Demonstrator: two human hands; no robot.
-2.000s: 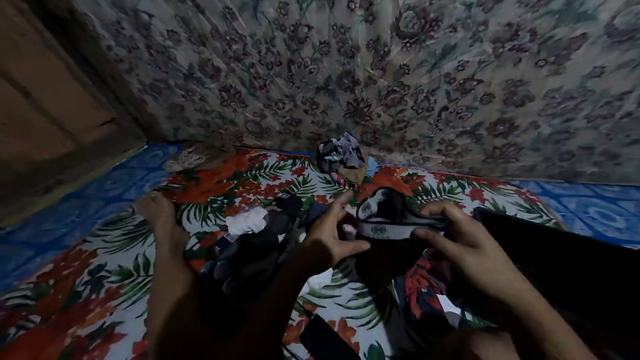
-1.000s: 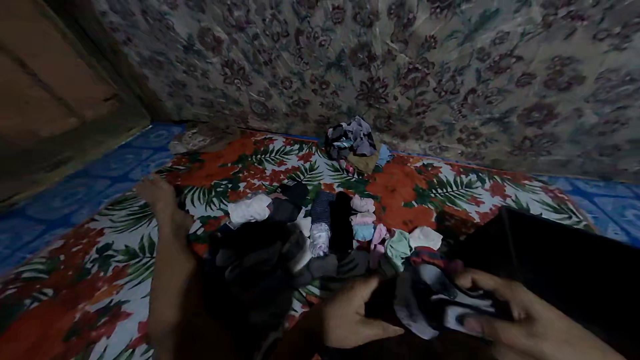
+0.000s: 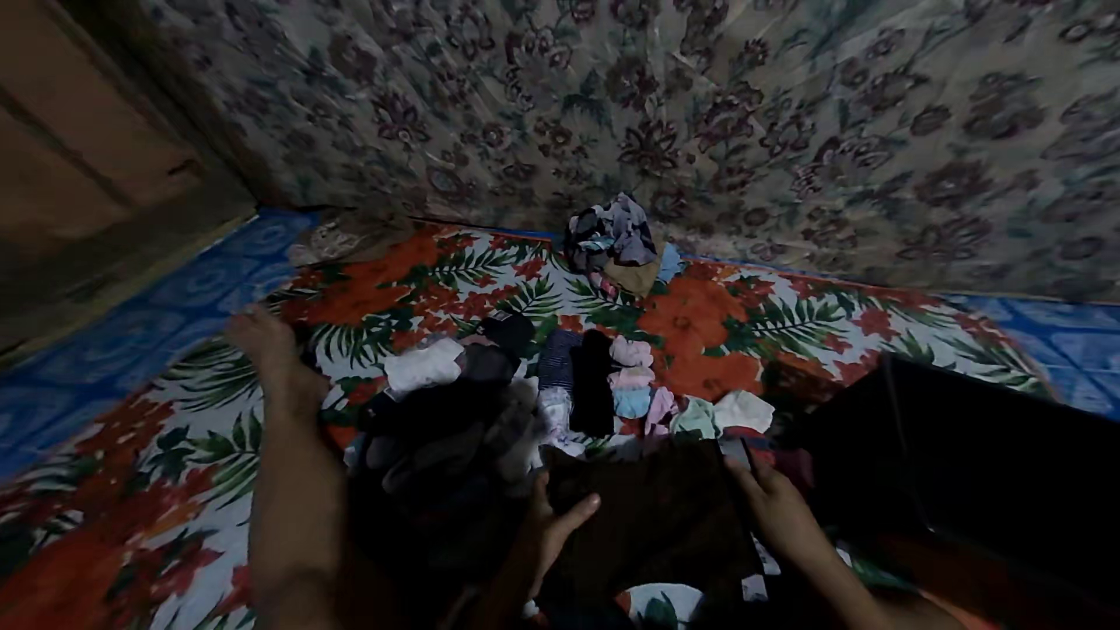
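Observation:
A dark brown or black piece of cloth [image 3: 652,516], likely a garment, is spread between my hands low in the view. My left hand [image 3: 556,534] grips its left edge with the thumb on top, and my right hand [image 3: 774,503] holds its upper right corner. Just beyond it lie small folded clothes in rows: a dark piece [image 3: 593,385], pink pieces [image 3: 632,353], a light blue one [image 3: 632,402], a mint green one [image 3: 696,418] and a white one [image 3: 744,411]. Left of my left hand is a heap of dark clothes [image 3: 446,437] with a white cloth [image 3: 423,366].
A large black box [image 3: 989,464] stands at the right. A bare leg and foot [image 3: 293,394] extend at the left. A bundle of mixed cloths [image 3: 617,241] sits against the floral curtain [image 3: 665,114]. Beneath everything is a floral sheet [image 3: 700,324] over blue patterned flooring [image 3: 210,280].
The black-and-grey piece in my hands a second ago is no longer in them; a larger dark cloth is now held spread. My left hand has moved up, and my hands are farther apart.

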